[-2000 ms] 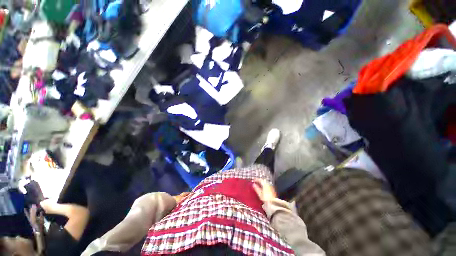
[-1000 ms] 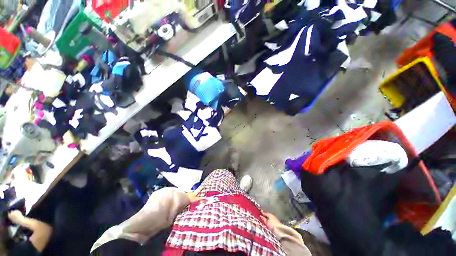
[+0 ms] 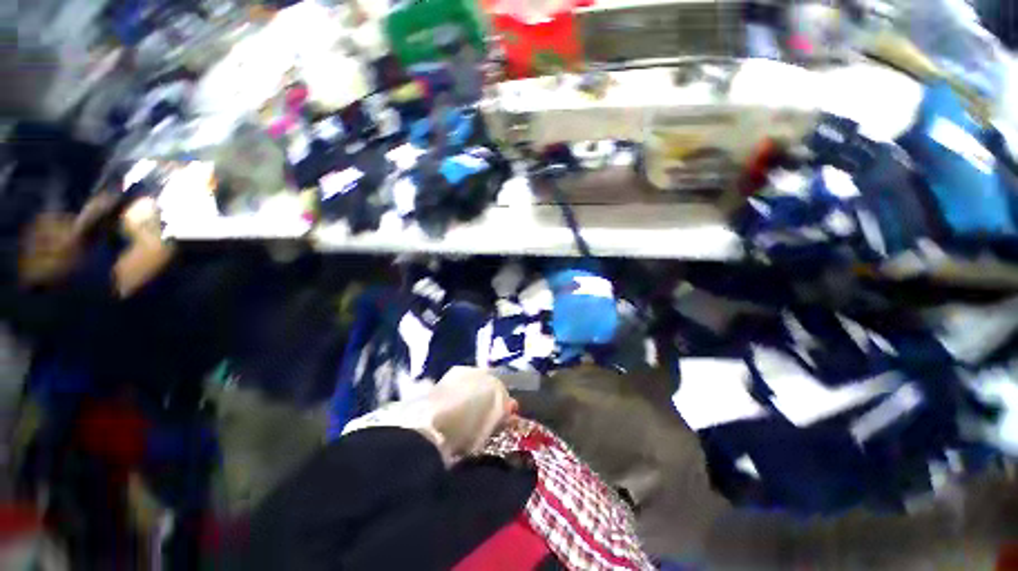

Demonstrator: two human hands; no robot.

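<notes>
The frame is blurred. My left arm in a beige sleeve cover reaches to the front of the red checked apron (image 3: 569, 480). Only a small part of my left hand (image 3: 511, 408) shows at the cuff, against the apron; its fingers are hidden. My right hand is not in view. Nearest in front are dark and white cut pieces (image 3: 430, 323) heaped below the table edge, with a bright blue bundle (image 3: 584, 307) among them.
A long white table (image 3: 659, 239) runs across, with dark pieces and a machine on it. A large heap of navy and white pieces (image 3: 826, 390) lies at right. Another person's arm (image 3: 143, 251) shows at far left.
The view has swung up and toward the table, which now runs level across. The orange and yellow crates and my right arm have left the picture.
</notes>
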